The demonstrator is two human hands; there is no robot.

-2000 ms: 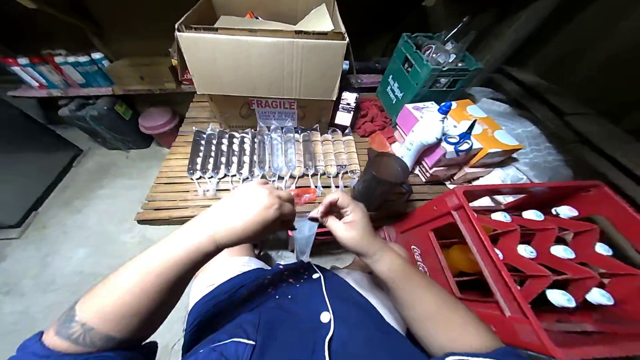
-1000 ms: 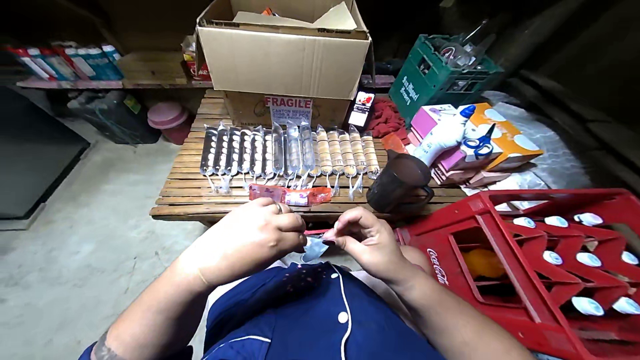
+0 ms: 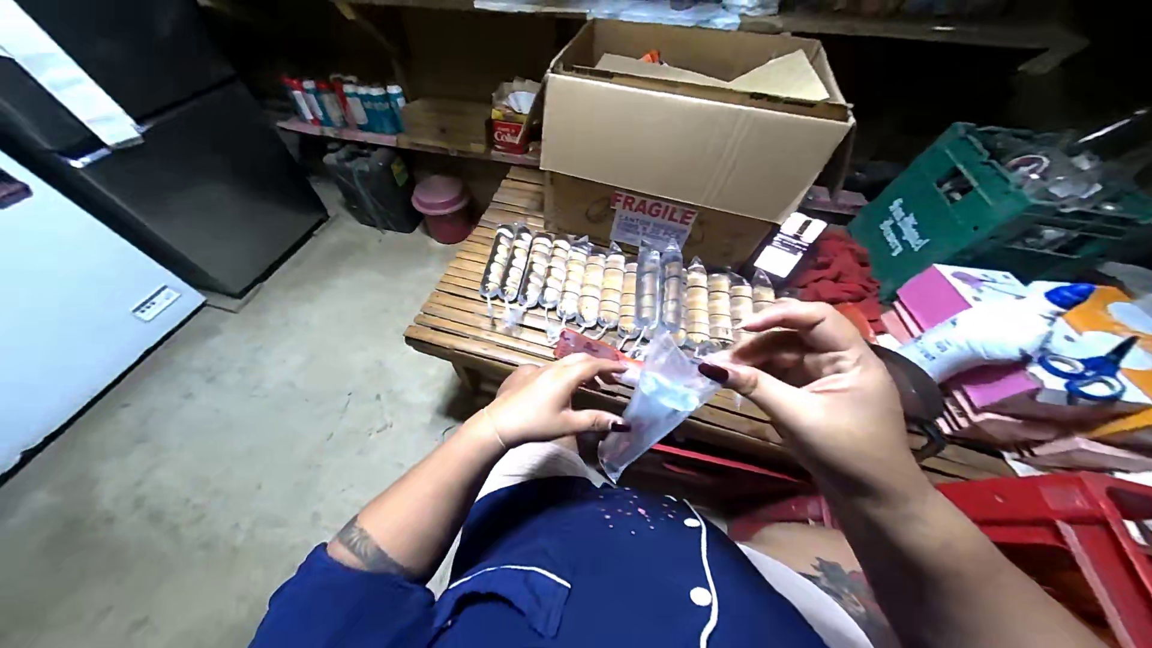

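Between my two hands is a small clear plastic bag [image 3: 661, 396], tilted, with its mouth toward the bench. My right hand [image 3: 819, 387] pinches its upper right edge between thumb and fingers. My left hand [image 3: 558, 400] is at the bag's left side, thumb against the plastic and fingers near its top. Behind the hands, a row of clear plastic tubes filled with round pale pieces [image 3: 589, 288] lies on a slatted bamboo bench [image 3: 477, 315], their ends tied. A red plastic packet [image 3: 585, 345] lies at the bench's front edge, partly hidden by my left hand.
A large cardboard box [image 3: 684, 135] stands behind the tubes. At right are a green crate [image 3: 927, 207], a white bottle with a blue cap [image 3: 981, 333], blue scissors [image 3: 1089, 371], pink boxes and a dark mug [image 3: 909, 387]. A red bottle crate [image 3: 1044, 513] stands at lower right.
My hands have moved apart, and the bag shows raised and spread between them, where a second ago it hung low below my fingers. The view has turned left.
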